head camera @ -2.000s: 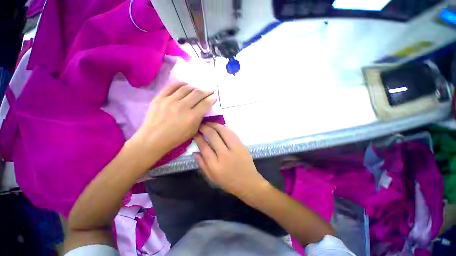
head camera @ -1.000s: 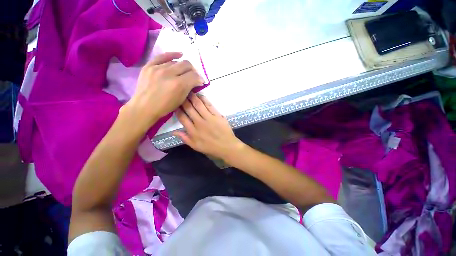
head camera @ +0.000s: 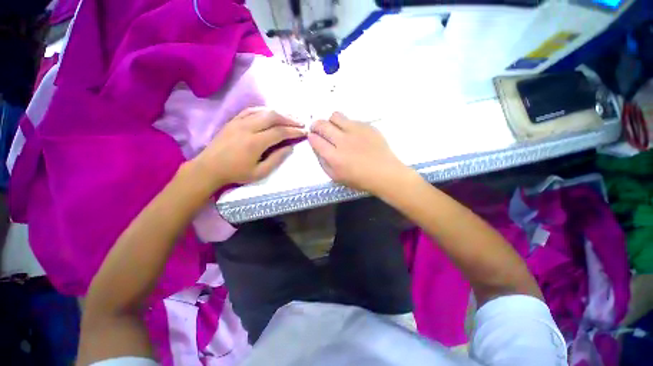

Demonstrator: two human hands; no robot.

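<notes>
The large garment panel [head camera: 100, 164], magenta with a pale pink-lilac face, spreads over the table's left side and hangs off its front left edge. My left hand [head camera: 252, 143] lies on its right part, fingertips closed on the fabric edge. My right hand [head camera: 351, 151] pinches the same edge at its corner, fingertips touching those of my left hand. A narrow magenta strip shows under my left fingers. The presser foot and needle area [head camera: 299, 63] of the sewing machine is just beyond my hands, blurred by glare, with the blue knob [head camera: 330, 63] beside it.
A black phone [head camera: 557, 96] lies on a beige tray [head camera: 507, 107] at the right of the table, with red-handled scissors [head camera: 634, 125] beyond. A measuring tape strip [head camera: 286, 205] runs along the front edge. A magenta and pale bundle [head camera: 573, 264] lies below right; more pieces [head camera: 193, 322] hang below left.
My right hand has moved up and right, from beneath my left hand to the fabric corner, and now pinches it. My left hand has shifted slightly down and flattened. The camera view has shifted.
</notes>
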